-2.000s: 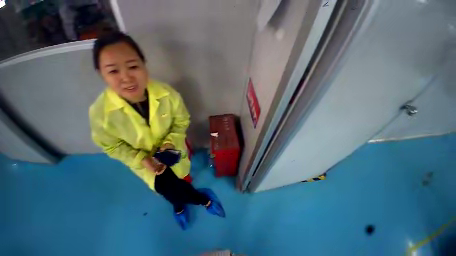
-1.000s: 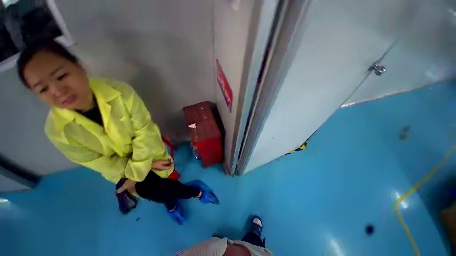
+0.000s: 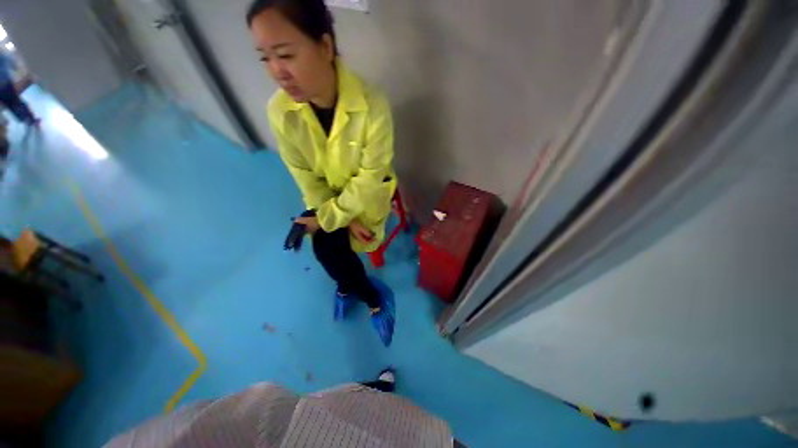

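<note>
Neither of my hands is in the picture. My striped smock point(image 3: 350, 420) shows at the bottom edge, with one dark shoe point(image 3: 386, 376) beyond it. In front of me a person in a yellow-green smock point(image 3: 337, 149) sits on a red plastic stool point(image 3: 377, 257), wearing bright blue shoe covers point(image 3: 383, 315). The person holds a small dark object point(image 3: 295, 234), perhaps a phone, in one hand; the other hand rests on the lap.
A dark red box point(image 3: 455, 229) with a white scrap on top stands against the wall beside the door frame point(image 3: 560, 210). A wooden stool point(image 3: 28, 249) and brown furniture point(image 3: 35, 381) are at the left. Yellow tape point(image 3: 144, 293) marks the floor. Another person point(image 3: 13, 92) is partly visible far left.
The view has swung left, showing more floor at left and more of my smock. The seated person now appears further right and higher, with the face turned left.
</note>
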